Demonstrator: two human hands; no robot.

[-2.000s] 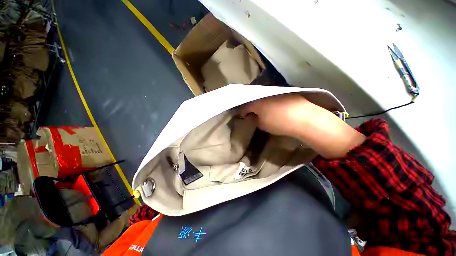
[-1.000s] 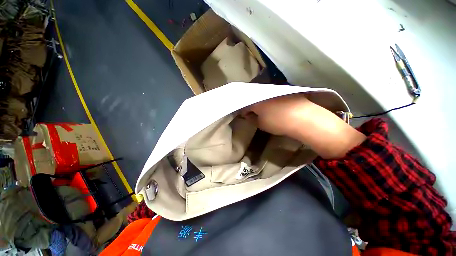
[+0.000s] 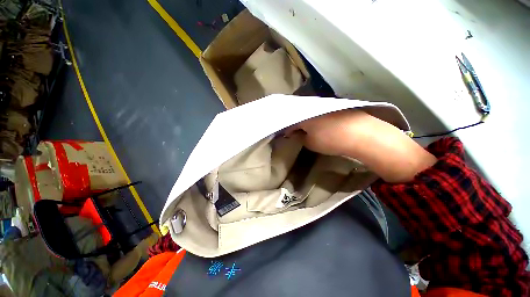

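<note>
The cream bag lies on my grey-aproned lap with its mouth open toward me. Beige lining, a small dark label and a printed logo show inside. A silver ring is at the left end of the mouth. My right hand reaches inside from the right; its fingers are hidden by the bag and lining, so any grip cannot be seen. My left hand is not visible; only a bit of plaid sleeve shows below the bag's left end.
Thread snips with a dark cord lie on the white table at right. An open carton with beige pieces stands beyond the bag. Red-taped cartons and a black-and-red object are at left, near yellow floor lines.
The bag's left end sits slightly lower and farther right in the picture. My right forearm has shifted slightly right and remains inside the bag.
</note>
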